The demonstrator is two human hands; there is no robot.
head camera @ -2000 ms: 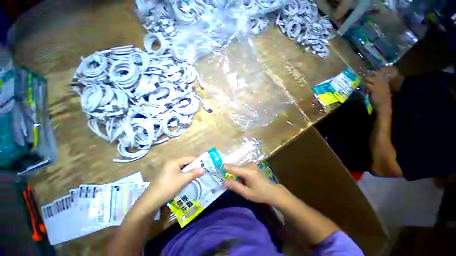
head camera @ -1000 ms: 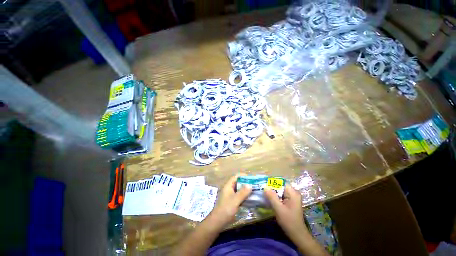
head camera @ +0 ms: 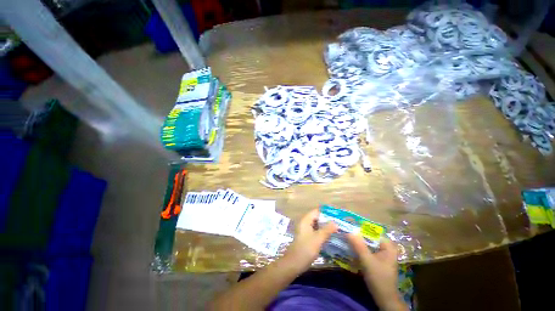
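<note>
A teal and yellow printed bag (head camera: 348, 222) is held between both hands at the table's front edge. My left hand (head camera: 310, 238) grips its left end with thumb and fingers. My right hand (head camera: 376, 255) grips its right end, beside the yellow label. The fingers cover part of the bag, and its contents cannot be made out. A heap of coiled white cables (head camera: 307, 133) lies behind the hands. Fanned white insert cards (head camera: 234, 218) lie left of my left hand.
A stack of printed bags (head camera: 193, 115) stands at the left by a post. An orange-red tool (head camera: 174, 194) lies on a dark green strip. Bulk cables (head camera: 389, 58) and crinkled clear plastic (head camera: 414, 130) lie further back. A brown carton (head camera: 474, 282) is below the table edge.
The view has swung left, so the table shows further right. The bag has gone from slanting upright to lying crosswise between both hands, its yellow label now at the right.
</note>
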